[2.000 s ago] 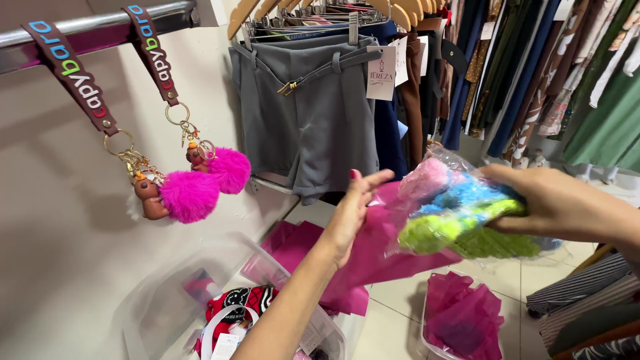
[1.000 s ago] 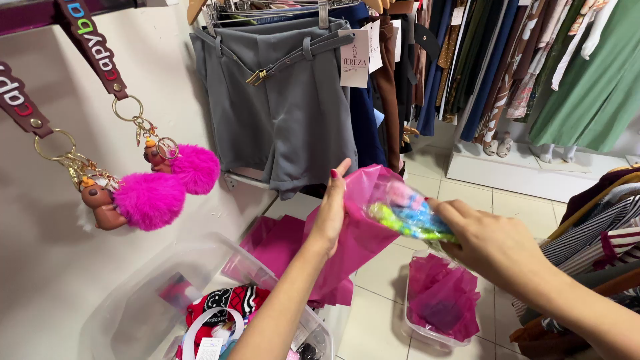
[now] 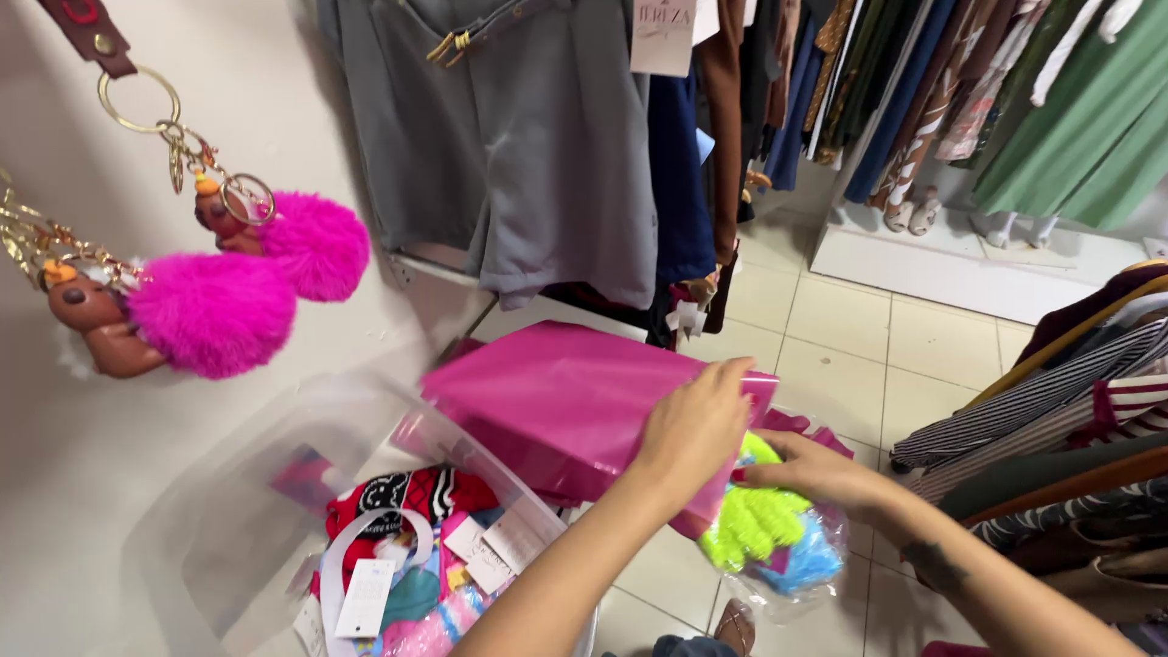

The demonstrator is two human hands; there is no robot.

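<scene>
My left hand (image 3: 698, 429) holds the open edge of a magenta plastic bag (image 3: 566, 392), which stretches out to the left above a clear bin. Close beside it, my right hand (image 3: 812, 470) grips a clear plastic packet of fuzzy gloves (image 3: 753, 525), lime green and blue. The packet hangs at the bag's mouth, its lower part outside; whether its upper end is inside the bag is hidden by the hands.
A clear plastic bin (image 3: 265, 538) with tagged, colourful items stands at lower left. Pom-pom keychains (image 3: 214, 315) hang at left. Grey shorts (image 3: 557, 137) hang above the bag. Striped garments (image 3: 1049, 401) hang at right. A sandaled foot (image 3: 735, 630) is on the tiled floor.
Both hands have moved lower, and the bag now lies out flatter to the left. The packet, earlier level at the bag's mouth, now hangs downward. The view has moved down and closer.
</scene>
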